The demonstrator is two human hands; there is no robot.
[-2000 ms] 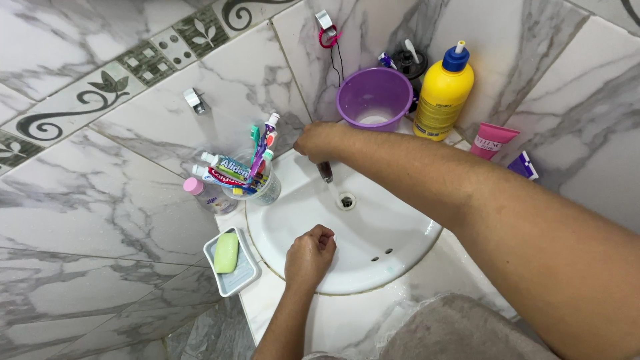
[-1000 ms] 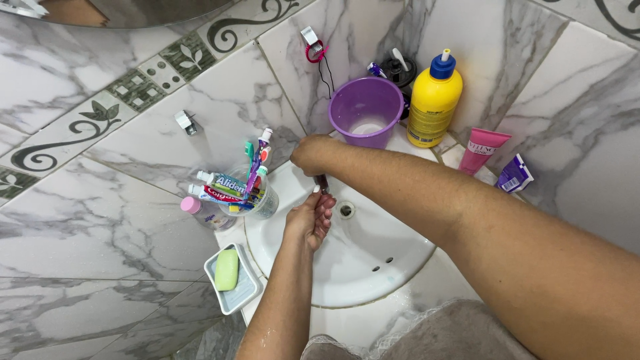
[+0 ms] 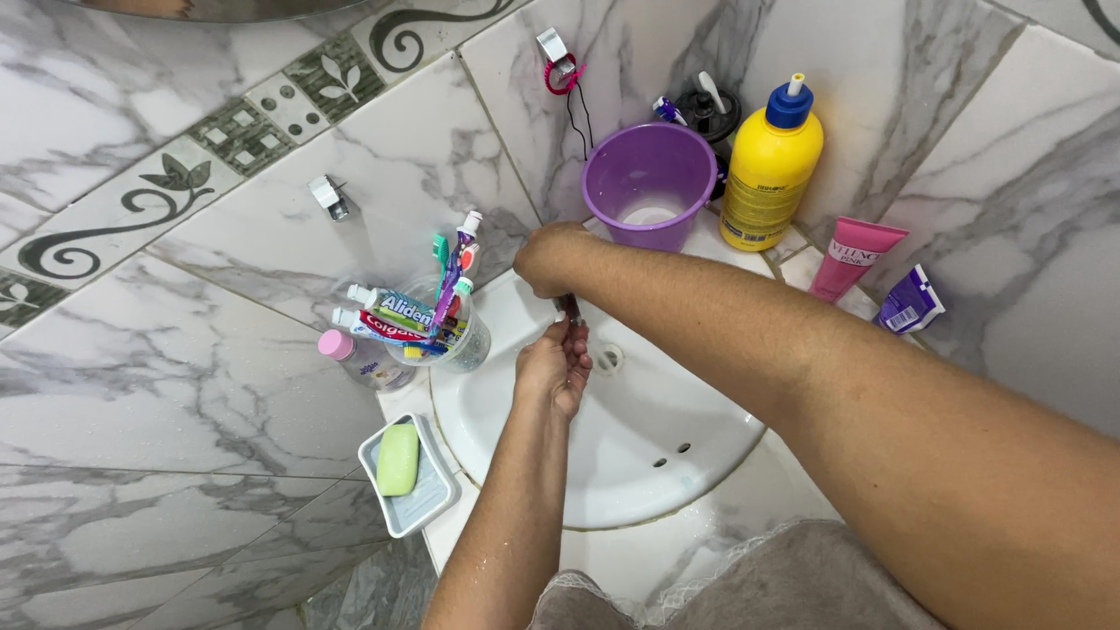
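Observation:
My right hand (image 3: pixel 549 259) lies over the top of the faucet at the back of the white ceramic sink (image 3: pixel 612 464), its fingers bent and mostly hidden from view. Only the dark spout (image 3: pixel 569 308) of the faucet shows below it. Palm up, with fingers loosely curled, my left hand (image 3: pixel 556 363) is at the spout's end, left of the drain (image 3: pixel 608 358); no object shows in it. A clear cup (image 3: pixel 472 344) with toothpaste tubes and toothbrushes stands left of both hands.
Green soap (image 3: pixel 398 459) lies in a white soap dish (image 3: pixel 439 507) at the left. A pink-capped bottle (image 3: pixel 385 367) stands behind it. Beyond my right arm are a purple plastic pail (image 3: pixel 652 219), a yellow pump bottle (image 3: pixel 770 175), a pink tube (image 3: pixel 853 254) and a purple tube (image 3: pixel 910 302).
My left hand has moved from over the basin up to the faucet spout and turned palm up. My right hand has stayed on the faucet.

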